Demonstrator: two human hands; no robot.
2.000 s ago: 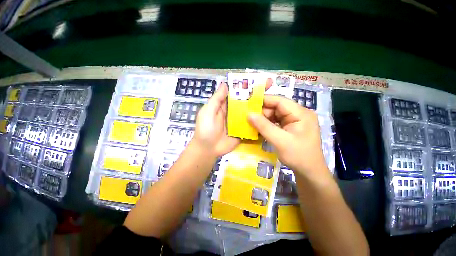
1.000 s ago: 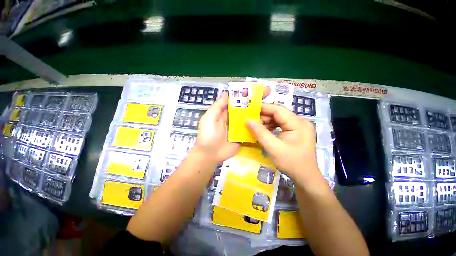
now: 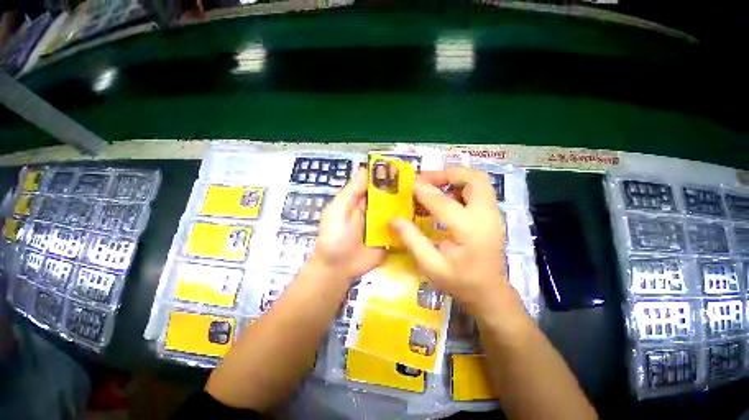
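Observation:
Both bare hands are over the clear blister tray [image 3: 261,164]. My left hand [image 3: 343,228] holds a flat workpiece by its left side. A yellow film [image 3: 389,215] covers the workpiece's face, with a dark camera-shaped patch at the upper end. My right hand [image 3: 460,234] is at its right side, with fingertips on its lower right face and upper edge. A backing sheet with yellow pieces [image 3: 399,335] lies on the tray below the hands. The left column has yellow-covered pockets [image 3: 199,334]. Dark window-patterned parts [image 3: 322,172] sit in other pockets, some hidden by my arms.
A black glossy slab [image 3: 567,256] lies right of the tray. Another tray with window-patterned parts [image 3: 657,277] is at the right, and one [image 3: 72,246] at the left. A pale rail [image 3: 587,157] borders the green belt [image 3: 345,111] behind. A grey bar crosses the upper left.
The patch on the held piece has turned from white and red to dark. My right fingers have moved along the piece's right side. The whole view has shifted slightly.

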